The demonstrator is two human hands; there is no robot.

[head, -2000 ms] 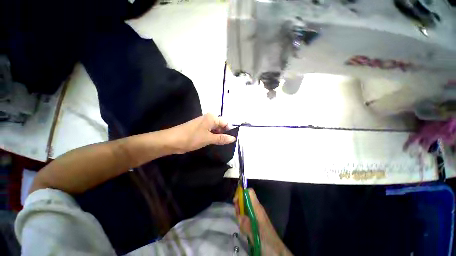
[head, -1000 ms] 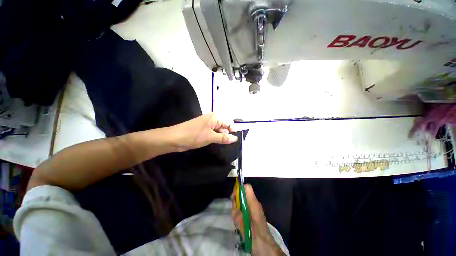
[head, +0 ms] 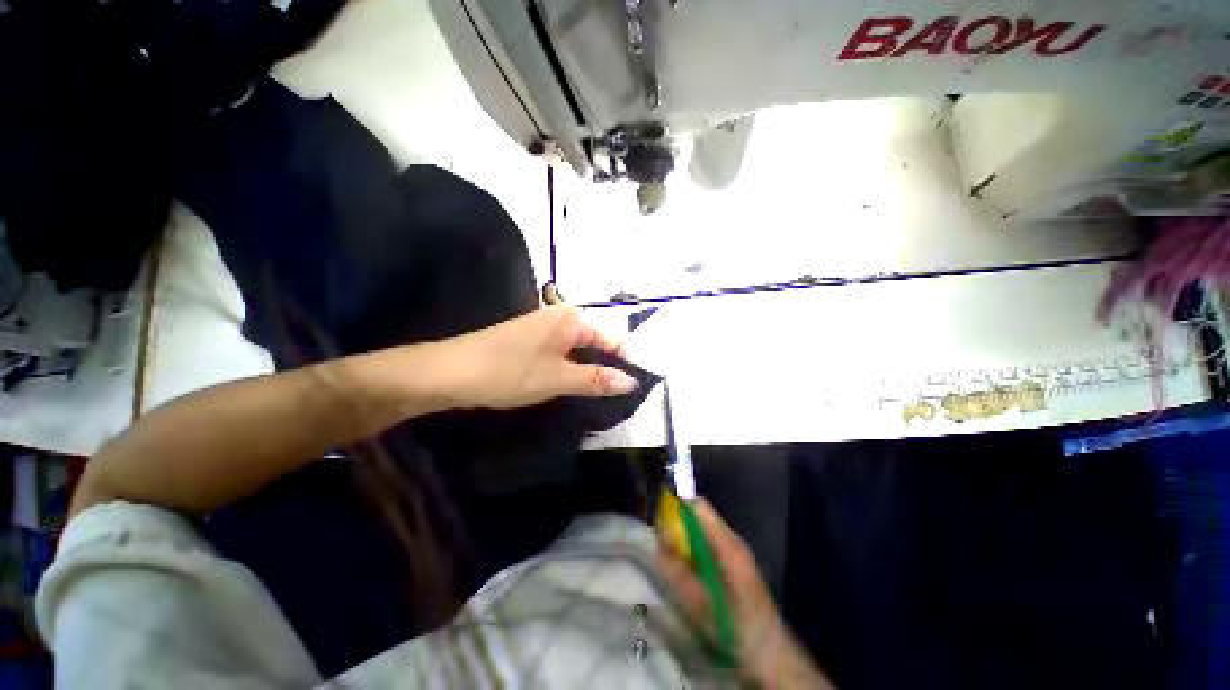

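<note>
My left hand point(head: 560, 361) pinches the right edge of a dark cloth piece point(head: 459, 256) between thumb and fingers at the table's front part. The cloth spreads left and hangs over the front edge. My right hand point(head: 735, 586) holds the scissors point(head: 704, 559), with one green and one yellow handle loop. The metal blades point away from me, their tips close to the cloth edge at my left fingertips. A small dark scrap point(head: 643, 317) lies just beyond my left fingertips.
The sewing machine head point(head: 836, 68) with red lettering stands behind my hands, its needle area brightly lit. A dark cloth pile point(head: 95, 148) lies at far left. Pink threads point(head: 1180, 276) hang at the right. A printed ruler point(head: 1052, 382) marks the front edge; a blue crate point(head: 1147, 429) is below right.
The scissors have moved slightly right and their handles tilt more. A small dark scrap now lies apart from the cloth. The view has shifted, so the machine sits higher and further left.
</note>
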